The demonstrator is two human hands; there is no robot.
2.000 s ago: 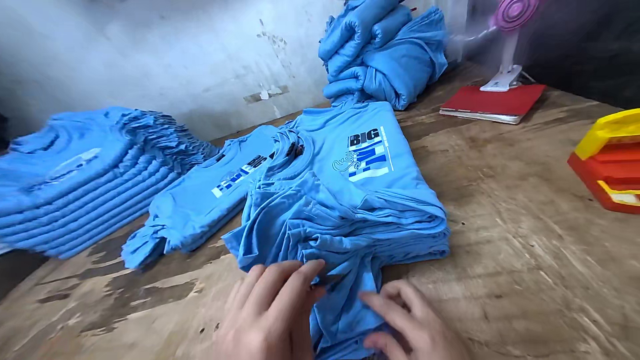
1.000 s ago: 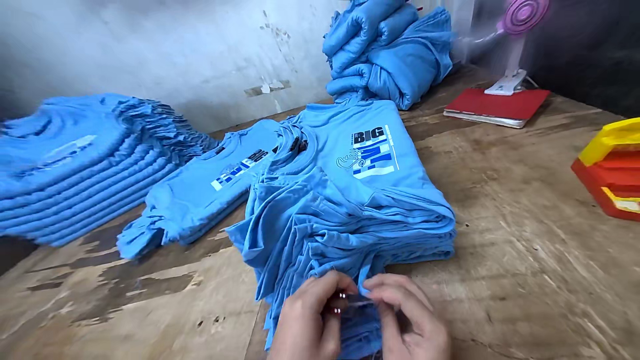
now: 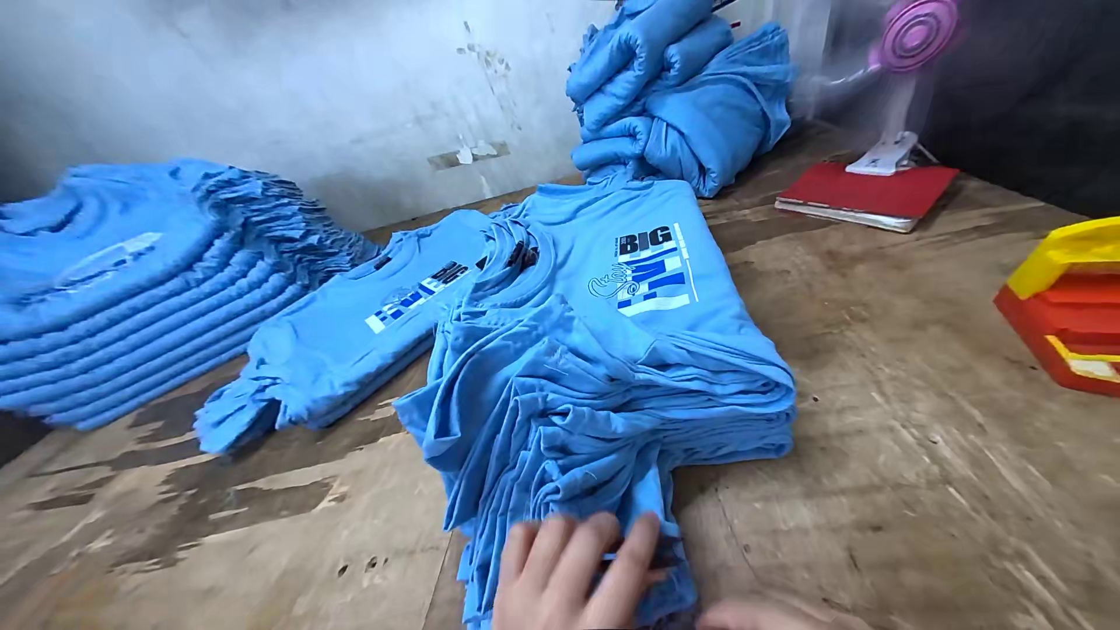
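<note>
A stack of blue printed T-shirts [image 3: 612, 367] lies at the middle of the wooden table, its sleeves hanging toward me in loose folds. My left hand [image 3: 573, 569] rests at the lower middle on the nearest sleeve; its fingers are bent, and a small dark thing partly shows beneath them. Whether the hand grips cloth cannot be told. Of my right hand [image 3: 770, 615], only a blurred part shows at the bottom edge, right of the sleeve; its fingers are mostly out of frame.
A smaller pile of printed shirts [image 3: 350, 324] and a tall shirt stack [image 3: 131, 289] stand at left. Bundled blue cloth [image 3: 682, 96] is at the back. A red book [image 3: 875, 191] lies under a clip fan [image 3: 914, 44]. A red and yellow plastic object [image 3: 1072, 306] sits at right.
The hands were close together at the sleeve one second ago; now they are apart, with my right hand lower, mostly beyond the bottom edge.
</note>
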